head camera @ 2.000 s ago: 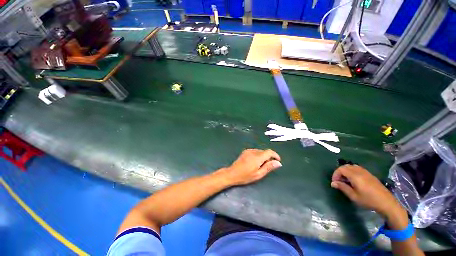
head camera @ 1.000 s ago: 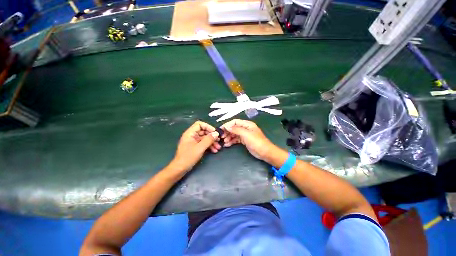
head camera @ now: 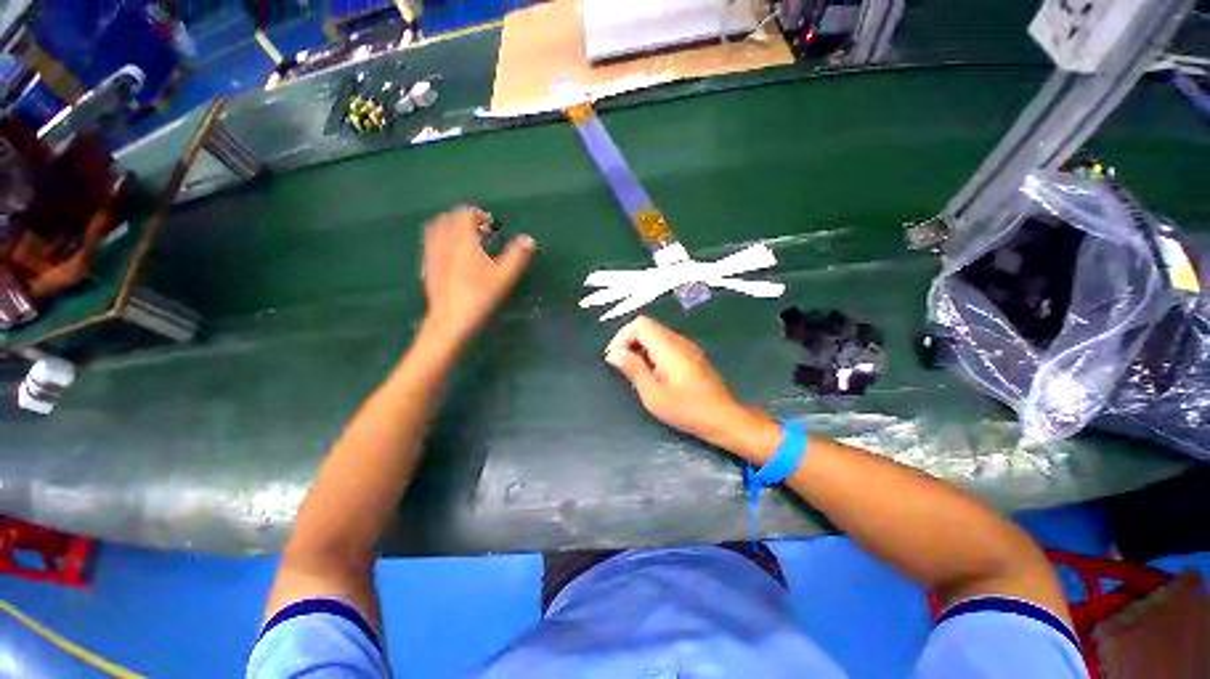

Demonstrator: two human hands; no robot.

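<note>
My left hand (head camera: pixel 465 272) reaches out over the green belt, thumb and fingers apart. A tiny dark spot shows between them, too blurred to name; whether it is held cannot be told. My right hand (head camera: pixel 673 382) is low over the belt below the crossed white strips (head camera: pixel 683 279), its fingers curled and a dark gap between them. Whether it holds a piece cannot be seen. A loose pile of small black pieces (head camera: pixel 833 352) lies right of the strips.
A clear plastic bag (head camera: pixel 1115 318) with black pieces lies at the right by a metal post (head camera: pixel 1022 146). A blue-violet strip (head camera: pixel 614 166) runs away from me. Yellow-and-black parts (head camera: pixel 365 113) lie at the far left. A green-topped stand (head camera: pixel 166 212) is at the left.
My hands were together over a small dark piece and are now apart. My left hand has moved forward and left. The lone yellow part on the belt no longer shows.
</note>
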